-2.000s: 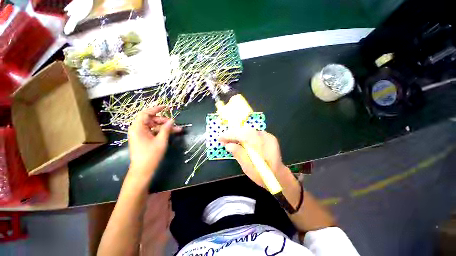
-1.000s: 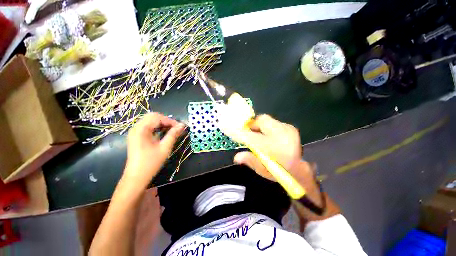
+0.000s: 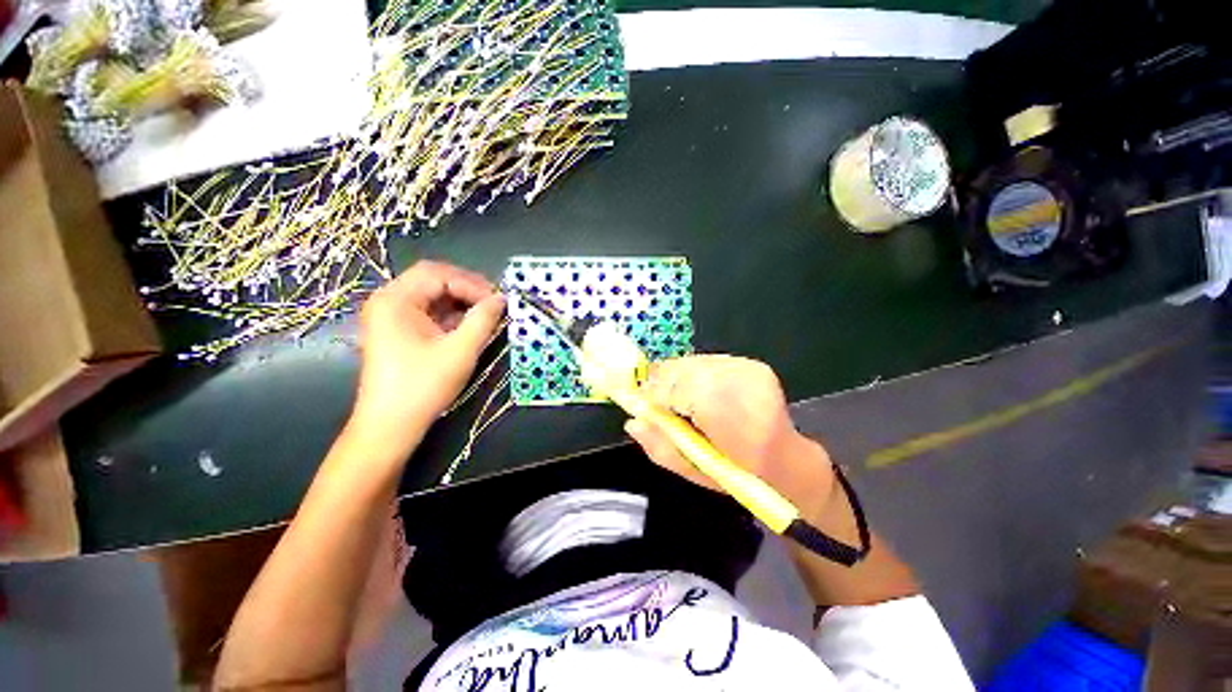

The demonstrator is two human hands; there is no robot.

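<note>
A green and white circuit board panel [image 3: 662, 304] with rows of dark spots lies on the dark green bench. My right hand [image 3: 723, 412] holds the yellow-handled soldering iron [image 3: 716, 462] like a pen, its tip at the panel's upper left part. My left hand [image 3: 439, 331] is at the panel's left edge, thumb and forefinger pinched together on a thin lead wire; its end at the panel is too small to see clearly. Soldered leads [image 3: 473, 430] fan out from the panel's left edge, partly behind my left hand.
A tangled wire pile [image 3: 291, 250] lies upper left, partly over a second green panel [image 3: 601, 41]. An open cardboard box [image 3: 61, 257] stands at the left edge. Bundled wires [image 3: 149, 68] lie on a white sheet [image 3: 304, 81]. A pale tin [image 3: 892, 176] and black fan [image 3: 1034, 223] stand right.
The iron's tip has come down from beside the wire pile to the panel. My left hand has moved from the wire pile to the panel's left edge. The view has shifted.
</note>
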